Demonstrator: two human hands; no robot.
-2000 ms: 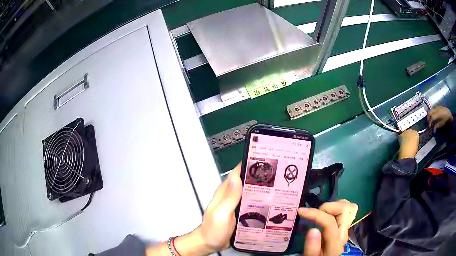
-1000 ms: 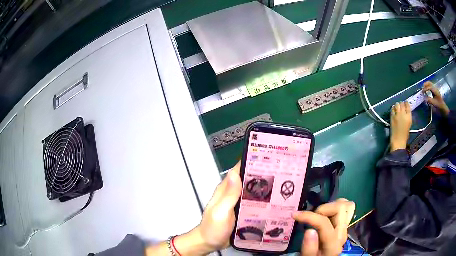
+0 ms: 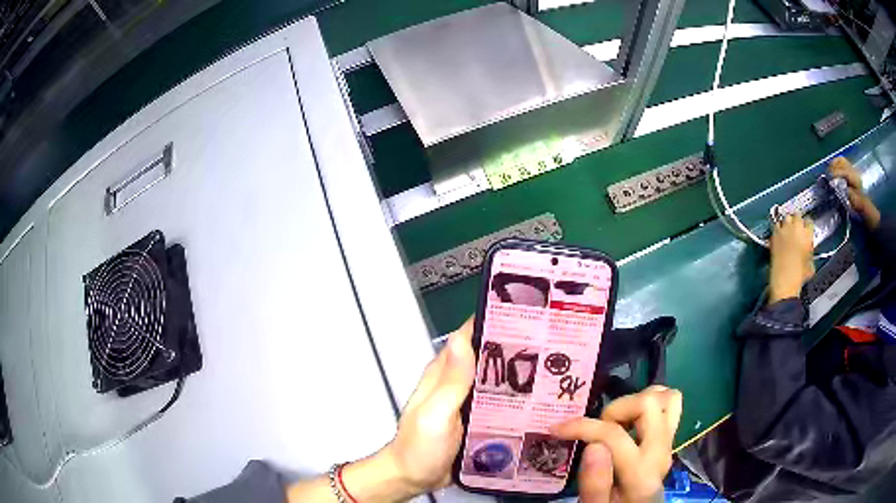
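A black smartphone (image 3: 535, 363) is upright in front of me, its lit screen showing pink shopping pictures. My left hand (image 3: 427, 422) grips it from its left side and behind; the fingers behind the phone are hidden. A red string bracelet is on the wrist. My right hand (image 3: 629, 447) is at the phone's lower right, with a fingertip at the screen and the other fingers bent. It holds nothing that I can see. The bottom of the right hand is cut off by the picture's edge.
A grey cabinet (image 3: 255, 295) with a black fan (image 3: 138, 314) stands left. A metal cover (image 3: 491, 74) and socket strips (image 3: 656, 184) are on the green belt (image 3: 589, 231). A black strap (image 3: 644, 344) lies behind the phone. A neighbour's hands (image 3: 791, 257) hold a white strip, right.
The phone's screen has scrolled to other pictures. The socket strips on the belt have moved to the right. The neighbour's hands and strip have shifted and the strip is tilted differently.
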